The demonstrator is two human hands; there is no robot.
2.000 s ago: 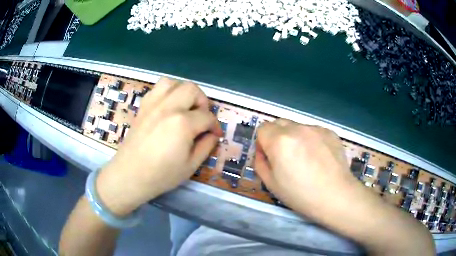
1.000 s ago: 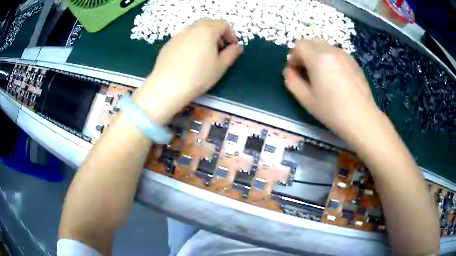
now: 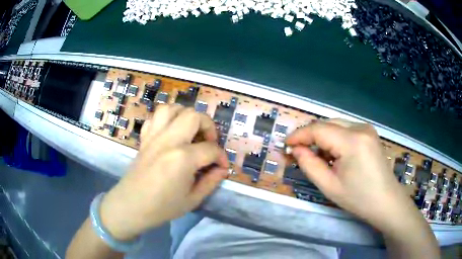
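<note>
An orange-brown circuit board (image 3: 253,139) with dark and silver parts lies in the conveyor rail (image 3: 253,91) in front of me. My left hand (image 3: 175,162) is over its left middle, thumb and index finger pinched at the near edge. A tiny white speck shows at those fingertips, perhaps a white connector. My right hand (image 3: 349,167) is over the board's right end, with a tiny white connector (image 3: 288,149) between thumb and index finger. My hands hide parts of the board.
A heap of white connectors (image 3: 228,6) and a heap of black components (image 3: 410,55) lie on the dark green mat (image 3: 202,50) beyond the rail. A lime green fan (image 3: 87,7) is at the upper left. A black plate (image 3: 66,91) lies in the track at left.
Both hands have come back from the white heap to the board, my left hand moving down and my right hand down. The boards sit slightly differently in view.
</note>
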